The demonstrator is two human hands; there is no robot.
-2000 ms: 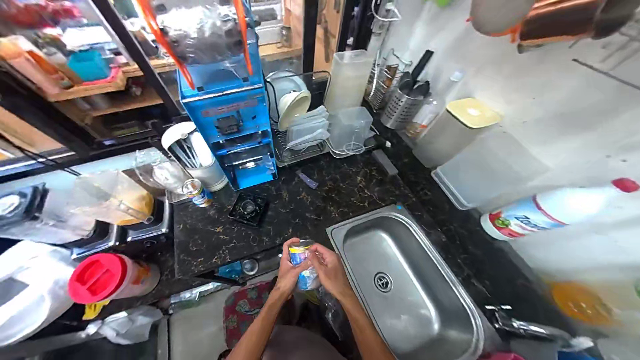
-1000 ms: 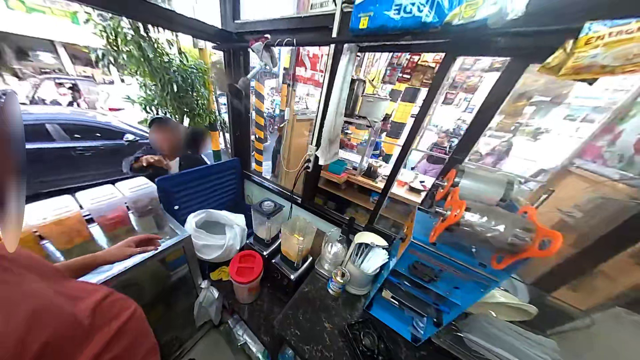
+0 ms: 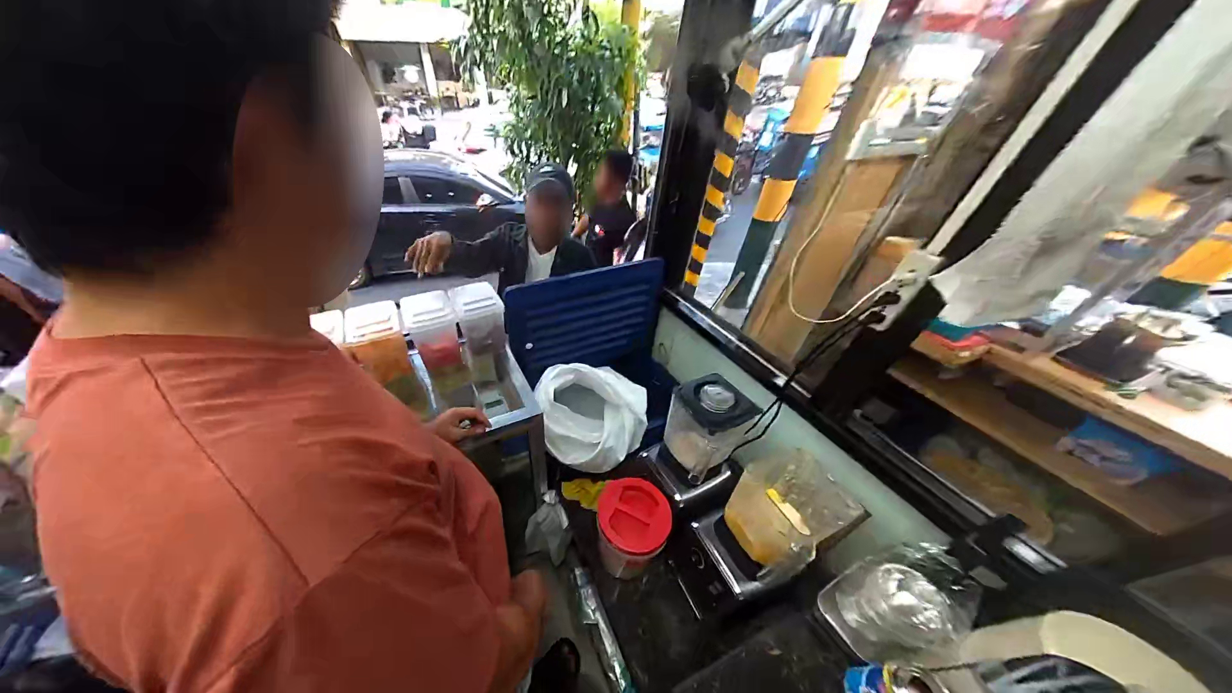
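Neither of my hands is in view. On the dark counter (image 3: 664, 606) stands a clear jar with a red lid (image 3: 633, 517). Behind it is a blender with a black lid (image 3: 710, 421), and to its right a second blender (image 3: 780, 515) holds something yellow. A white plastic bag (image 3: 591, 416) lines a container beside the open blue cooler lid (image 3: 585, 318). Near the lower right is a clear blender jar (image 3: 895, 602). The top of a small can (image 3: 874, 679) shows at the bottom edge.
A co-worker in a red-orange shirt (image 3: 260, 500) stands close at left, one hand on the metal edge of the display case (image 3: 520, 409). Clear containers (image 3: 433, 332) line that case. Outside, a person in a dark jacket (image 3: 549, 241) holds out an arm. Windows border the right side.
The view has swung far to the left and up. My two hands, together on a small item two seconds ago, are out of view. The co-worker now fills much of the left.
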